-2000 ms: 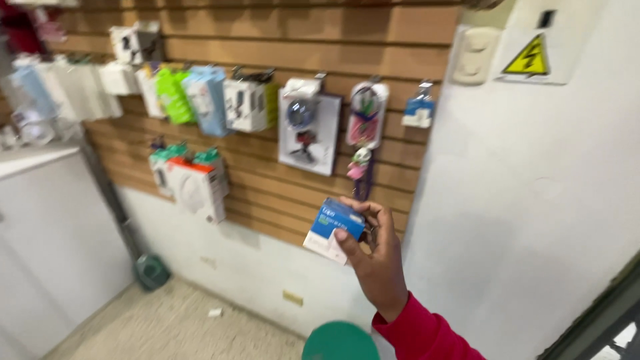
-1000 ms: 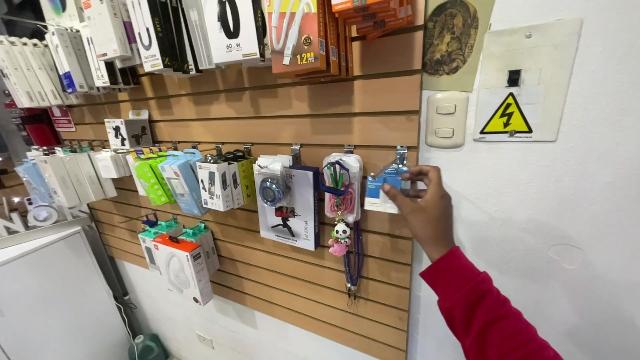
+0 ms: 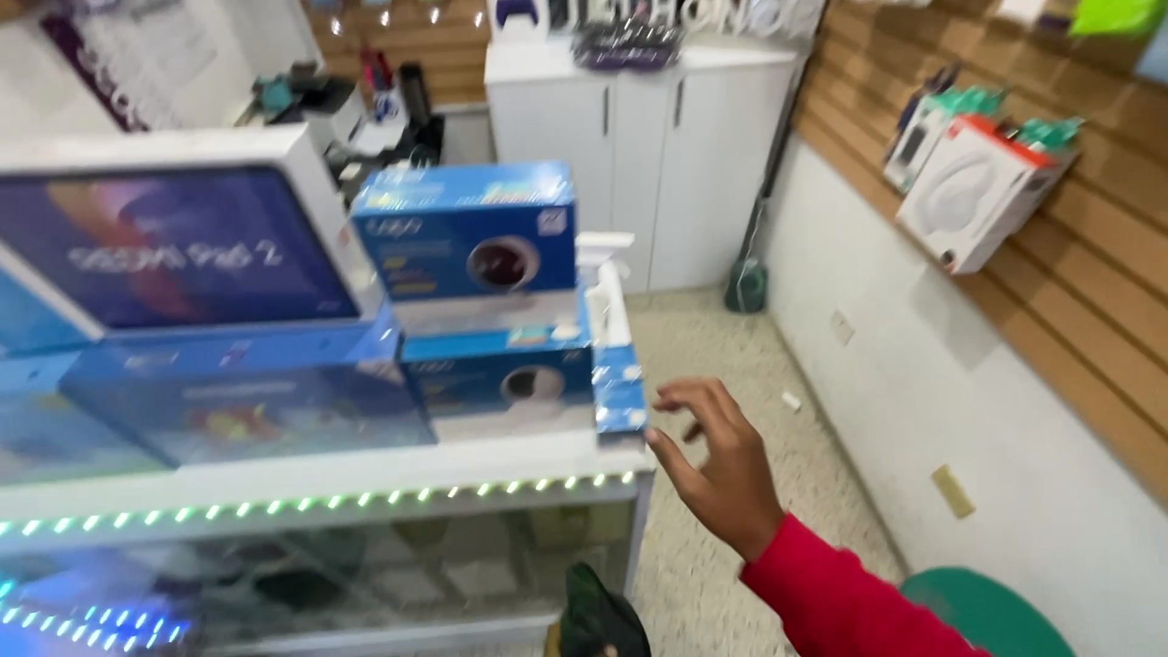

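Observation:
My right hand [image 3: 721,461], in a red sleeve, is raised with thumb and fingers apart and holds nothing. Just left of its fingertips, at the right end of the glass display counter [image 3: 547,456], stands a stack of small blue and white boxes [image 3: 620,392]. Beside that stack, two blue camera boxes lie one on the other, the upper camera box [image 3: 456,246] and the lower camera box [image 3: 511,374]. A boxed tablet [image 3: 182,246] stands farther left on larger blue boxes [image 3: 255,401]. My left hand is out of view.
A slatted wall [image 3: 1077,301] with a hanging headphone box [image 3: 976,192] runs along the right. White cabinets [image 3: 639,164] stand at the back. A green round stool seat [image 3: 985,611] is at lower right, and a dark green object [image 3: 602,616] sits low by the counter.
The view has swung left from the slatted wall to the counter. My right hand, which had a small blue and white box at the wall hook, is now empty beside the counter boxes.

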